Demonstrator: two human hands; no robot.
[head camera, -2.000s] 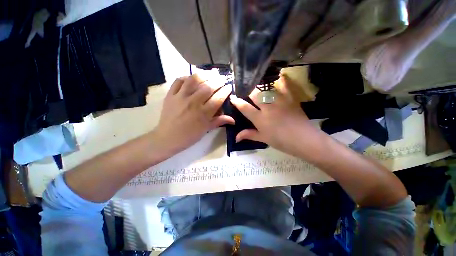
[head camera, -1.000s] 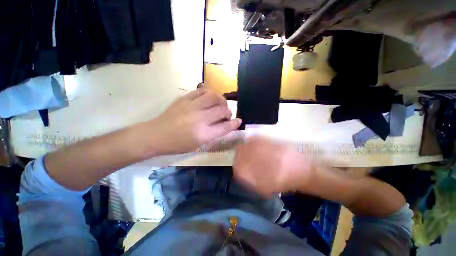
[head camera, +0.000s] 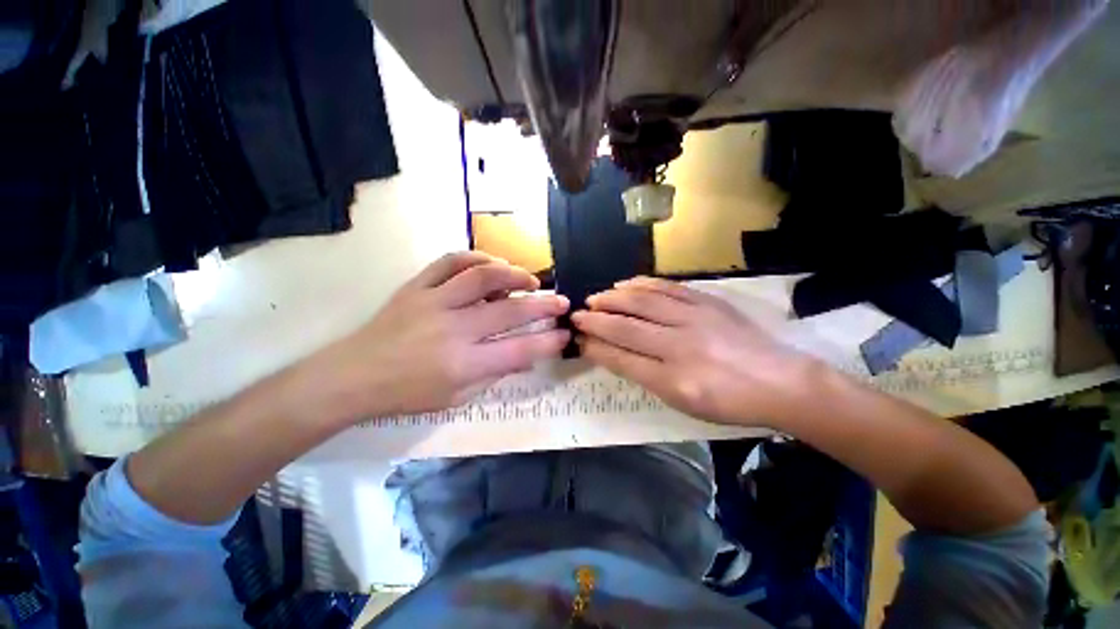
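Observation:
A black cloth panel lies lengthwise under the sewing machine head, its far end hidden by the head. My left hand and my right hand meet at its near end. The fingertips of both hands pinch a narrow dark edge there. The pale fitting hangs over the panel's right side. The needle is hidden behind the head.
A black layered bundle lies at upper left, a folded pale-blue cloth below it. Black and grey pieces lie crossed at right. A pinkish-white rag is at upper right. Ruler-like markings run along the table's front.
The panel was under both hands by the needle, then lay uncovered on the bed. My blurred right hand has moved up beside my left at the panel's near end. The camera view has shifted.

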